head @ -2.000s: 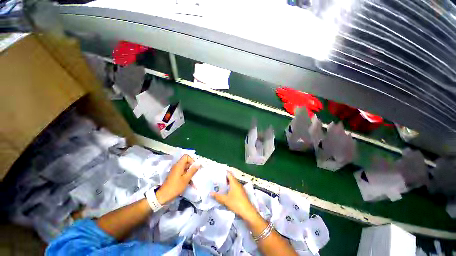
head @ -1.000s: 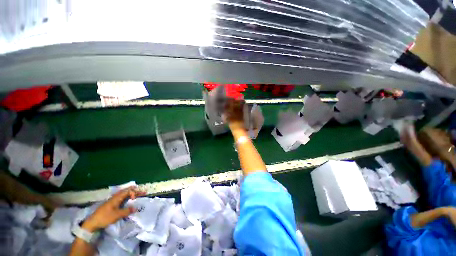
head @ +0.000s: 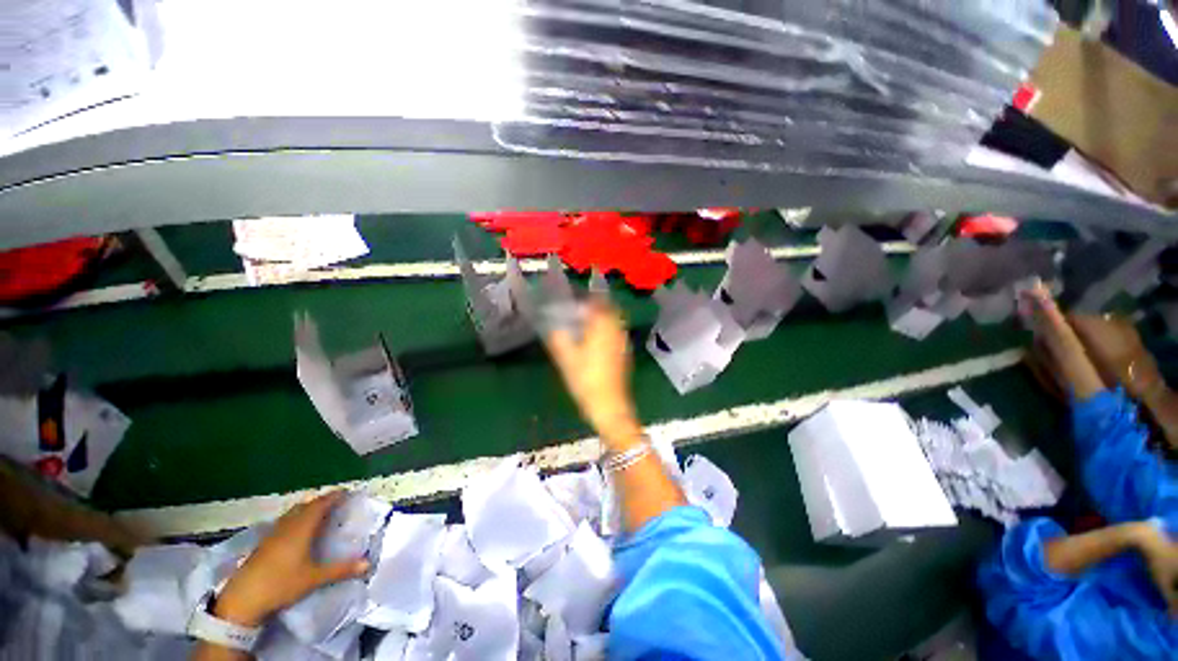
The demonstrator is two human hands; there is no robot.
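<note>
My right hand (head: pixel 594 362) reaches over the green conveyor belt with its fingers at an open retail box (head: pixel 501 310); it is blurred, and whether it holds a packet cannot be told. My left hand (head: pixel 287 562) rests at the heap of white packets (head: pixel 514 510), its fingers around or on a packet (head: pixel 346 532) at the left of the heap. Another open box (head: pixel 368 400) stands on the belt to the left with a marked packet inside.
Open boxes (head: pixel 695 338) stand to the right on the belt (head: pixel 220 426). Red pieces (head: pixel 581 243) lie beyond it. A white block (head: pixel 868 471) sits on the right bench. A neighbouring worker's blue sleeves (head: pixel 1111 452) show at right. A grey shelf (head: pixel 388 187) crosses above.
The view swung right from the first frame. Since the second, boxes on the belt have shifted left. My right hand has lowered slightly; my left hand has moved down to the packets.
</note>
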